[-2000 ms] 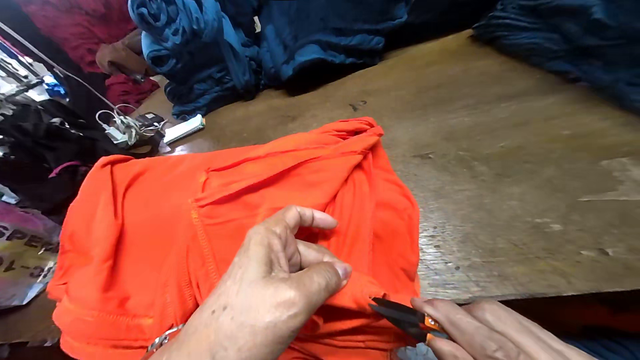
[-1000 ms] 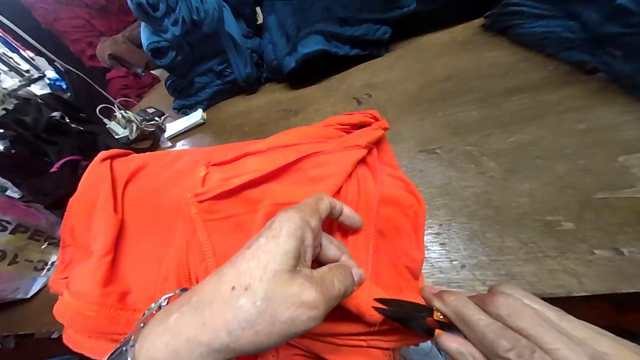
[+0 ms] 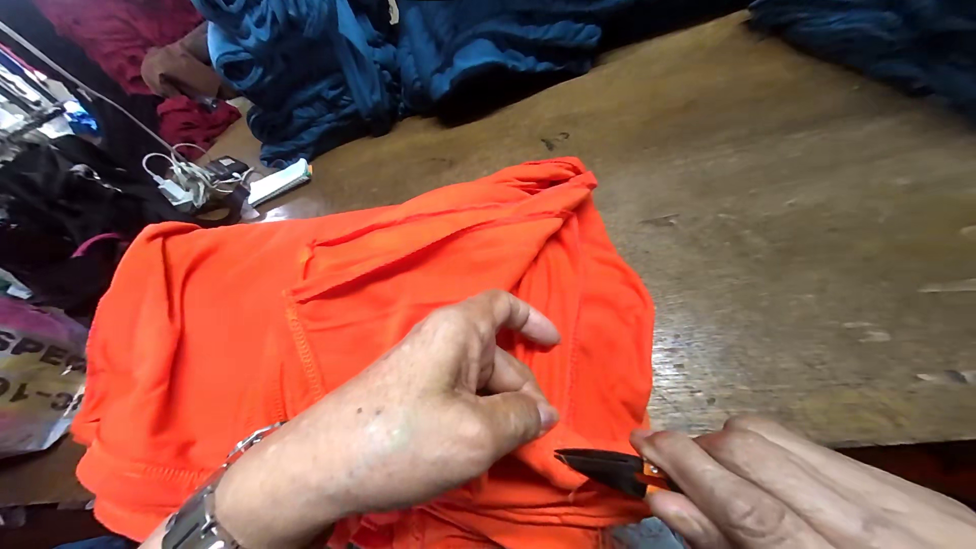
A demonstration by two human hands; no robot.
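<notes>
An orange knit garment [image 3: 229, 305] with overlocked seams lies bunched on a wooden table [image 3: 762, 267]. My left hand [image 3: 457, 404], a metal-band watch on its wrist, rests over the garment's lower middle. Its thumb and a finger pinch the orange cloth, while the index finger is curled above. At the lower right my right hand [image 3: 755, 480] holds small thread snips [image 3: 610, 467] with dark blades and an orange handle. The blades point left, over a fold of the garment just below my left thumb. Whether they touch the cloth I cannot tell.
Piles of blue garments [image 3: 320, 76] line the back, with another dark blue pile [image 3: 877, 38] at the far right. Red cloth [image 3: 122, 38], tangled white cables [image 3: 191, 183] and a white box-like item [image 3: 280, 181] are at the back left. A printed plastic bag [image 3: 38, 374] lies left.
The snips' blades, somewhat apart one second ago, are now closer together. Both hands stay near the same fold of the orange garment.
</notes>
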